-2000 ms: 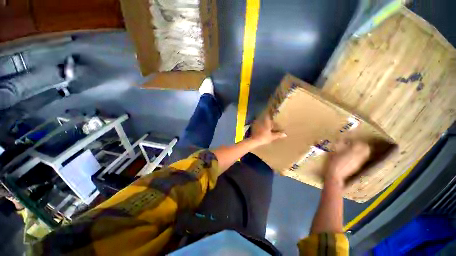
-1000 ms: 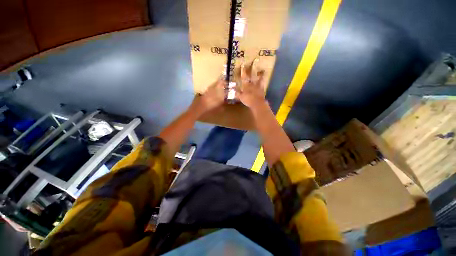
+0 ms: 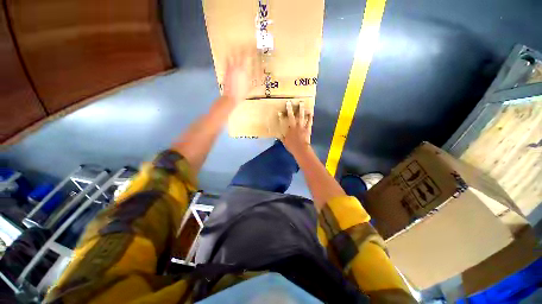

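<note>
A brown cardboard carton (image 3: pixel 285 35) with black print lies straight ahead on the floor, its long top flaps folded shut and a short end flap (image 3: pixel 255 119) lying out towards me. My right hand (image 3: pixel 295 123) rests on that end flap with its fingers spread. My left hand (image 3: pixel 239 74) is blurred, over the left part of the carton top, its fingers apart; I cannot tell if it touches. The packed pieces inside are hidden.
A second carton (image 3: pixel 448 231) with an open flap stands at the lower right, beside the pale plywood trolley deck (image 3: pixel 505 154). A yellow line (image 3: pixel 356 77) runs along the floor. Metal frames (image 3: pixel 77 208) are at the lower left, a brown wooden panel (image 3: pixel 89 53) at the upper left.
The small carton has left my hands and stands at the right. The near carton's top went from open to closed. In the last second my left hand moved up and left, off the centre seam.
</note>
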